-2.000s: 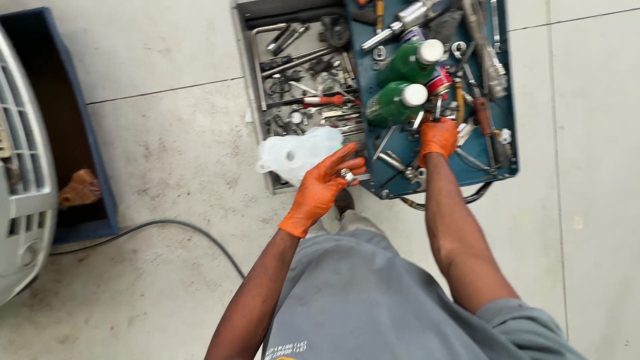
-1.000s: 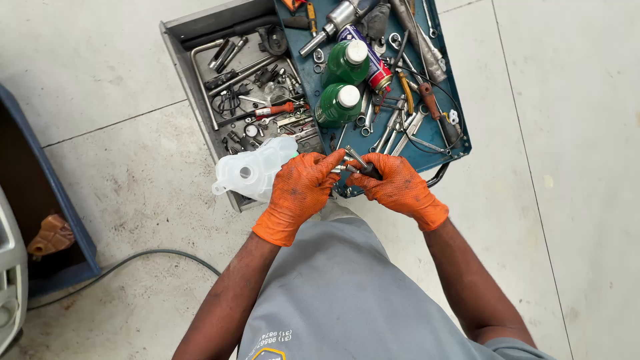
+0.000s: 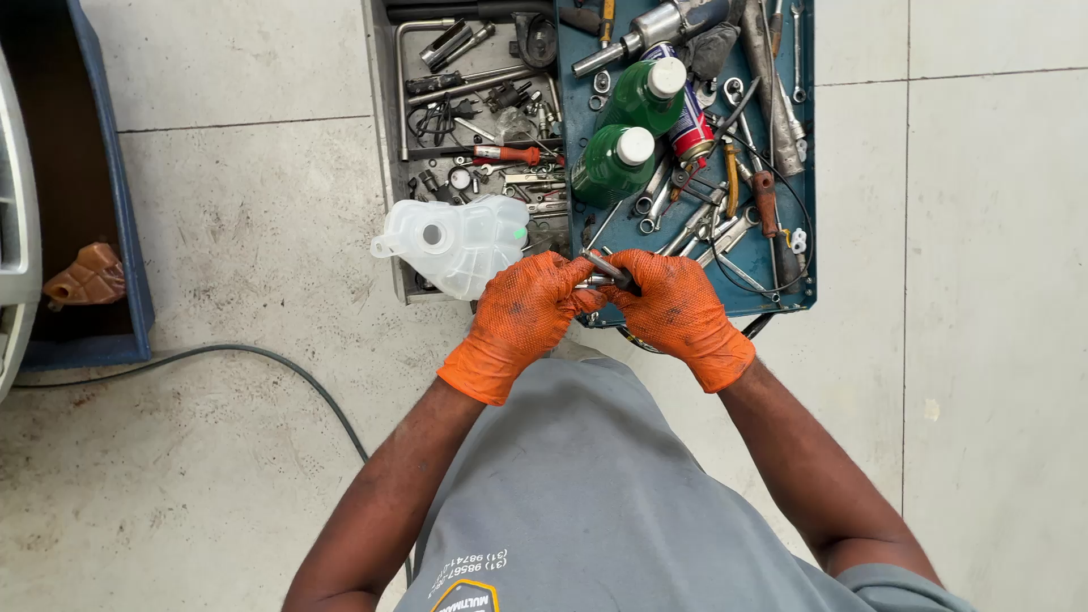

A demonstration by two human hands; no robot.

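Both hands wear orange textured gloves and meet at the front edge of the blue tool tray [image 3: 803, 255]. My left hand [image 3: 529, 310] is closed on a small metal tool part, perhaps a socket. My right hand [image 3: 676, 306] grips a dark-ended metal tool [image 3: 605, 270] whose shaft reaches across to the left fingers; its exact kind is hidden. Just left of my left hand, a translucent white plastic reservoir tank [image 3: 459, 242] lies on the edge of the grey drawer [image 3: 389, 170]. Beyond the hands, wrenches [image 3: 729, 234] lie loose in the tray.
Two green bottles with white caps [image 3: 614, 170] and a spray can [image 3: 690, 127] stand in the tray. A red-handled screwdriver [image 3: 507, 155] lies in the drawer. A hose [image 3: 280, 360] crosses the floor at left, by a blue bin [image 3: 110, 170] holding a brown tank [image 3: 87, 276].
My right hand has come back from among the tools in the tray to meet my left hand. The left hand, spread with a small metal part two seconds ago, has closed. The view has shifted.
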